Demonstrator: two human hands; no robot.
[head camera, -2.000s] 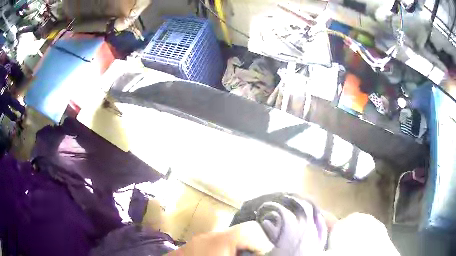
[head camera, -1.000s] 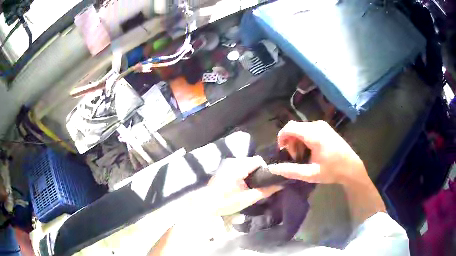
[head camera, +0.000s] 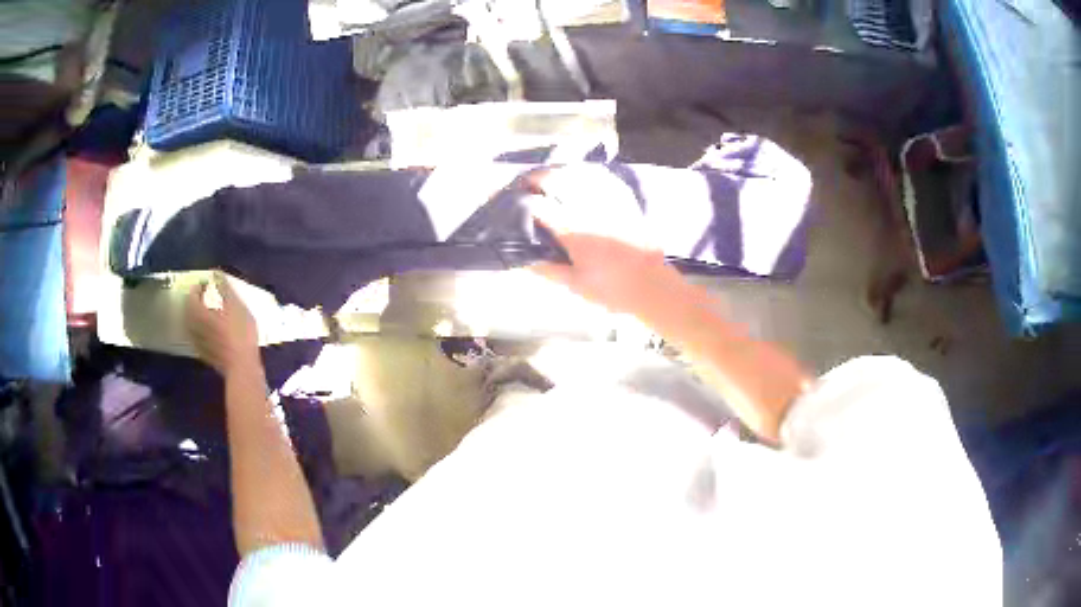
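Note:
A dark navy-purple garment piece (head camera: 320, 219) lies stretched along the narrow board, with bright sun stripes across its right part. Its right end (head camera: 759, 196) is slightly crumpled at the board's end. My left hand (head camera: 223, 320) is at the near edge of the board's left end, over the cream pad (head camera: 154, 311); its fingertips are unclear. My right hand (head camera: 569, 237) is on the middle of the garment, partly washed out by glare, so its grip cannot be made out. No iron is visible.
A blue plastic basket (head camera: 231, 89) stands behind the board's left part, with grey cloth (head camera: 439, 74) beside it. A large light-blue slab (head camera: 1031, 166) is at the right edge, and another blue surface (head camera: 36, 273) at the left. Dark purple garments (head camera: 166, 522) lie at lower left.
The dark garment piece, earlier near my hands at the board's right end, now covers the board. My left hand has moved to the left end, my right to the middle. The view has turned.

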